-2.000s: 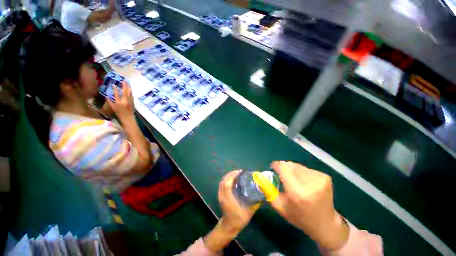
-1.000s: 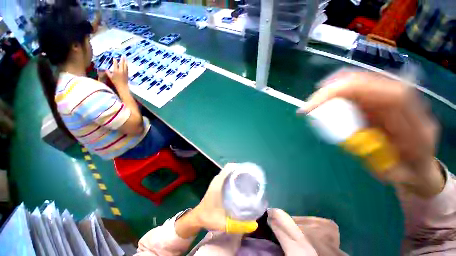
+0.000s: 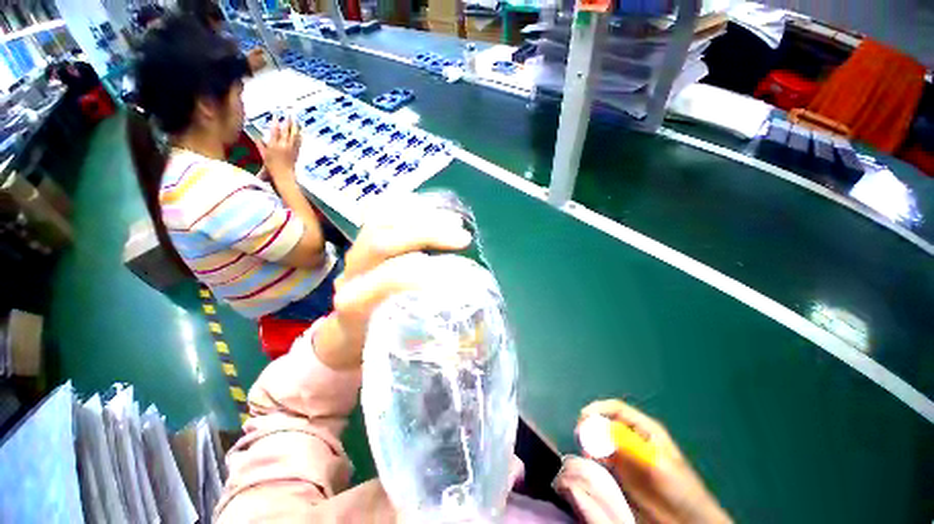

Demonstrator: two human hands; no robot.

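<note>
A clear, rounded bottle (image 3: 446,389) is raised close in front of me at the lower middle, its base towards the camera's upper side and its lower end running down to the picture's edge. My left hand (image 3: 399,251) is wrapped around its upper part. My right hand (image 3: 655,466) is low at the right, with a yellow finger cot on it. It holds a small white round cap (image 3: 595,436), apart from the bottle. The bottle's mouth cannot be made out.
A person in a striped shirt (image 3: 230,230) sits at left by the green bench (image 3: 655,328). Their sheet of units (image 3: 353,210) lies beyond my left hand. A white post (image 3: 574,123) stands on the white rail (image 3: 707,271). Upright pale sheets (image 3: 123,461) stand at lower left.
The bottle, first held low with both hands at it, is now tipped and raised close to the camera. The cap came away in my right hand, which swung right and then moved down.
</note>
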